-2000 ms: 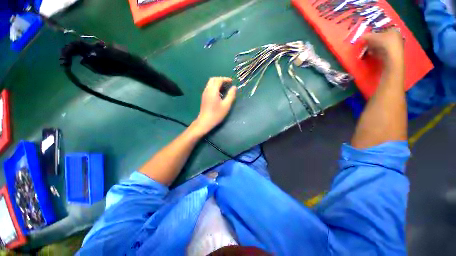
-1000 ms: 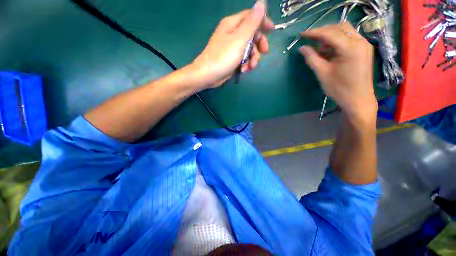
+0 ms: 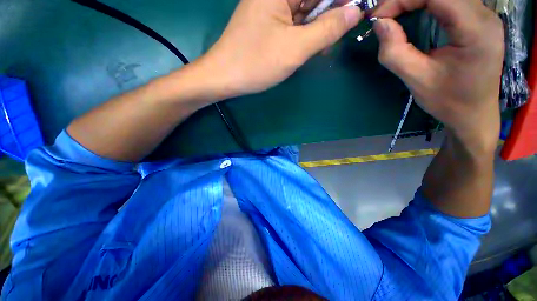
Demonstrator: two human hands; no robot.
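My left hand (image 3: 277,44) is at the top edge of the view, partly cut off, with thumb and fingers closed on a small white-silver strip part (image 3: 318,10). My right hand (image 3: 441,59) is just right of it, thumb and forefinger pinching a thin cable strip (image 3: 366,34) with a small white end. The two hands nearly meet at the strip part. The bundle of cable strips (image 3: 513,56) lies behind my right hand, which hides some of it. One loose strand (image 3: 401,122) hangs towards the bench's front edge.
The green bench (image 3: 176,126) fills the upper view. A black tool cord (image 3: 144,28) crosses it and passes under my left forearm. A blue bin (image 3: 19,116) is at the left edge, a red-orange board (image 3: 525,126) at the right edge. Grey floor with a yellow line (image 3: 365,159) lies beyond the bench edge.
Both hands have moved up and right in the view and come together. My right thumb and forefinger have closed on a thin strip. The bundle and the board sit further right in view.
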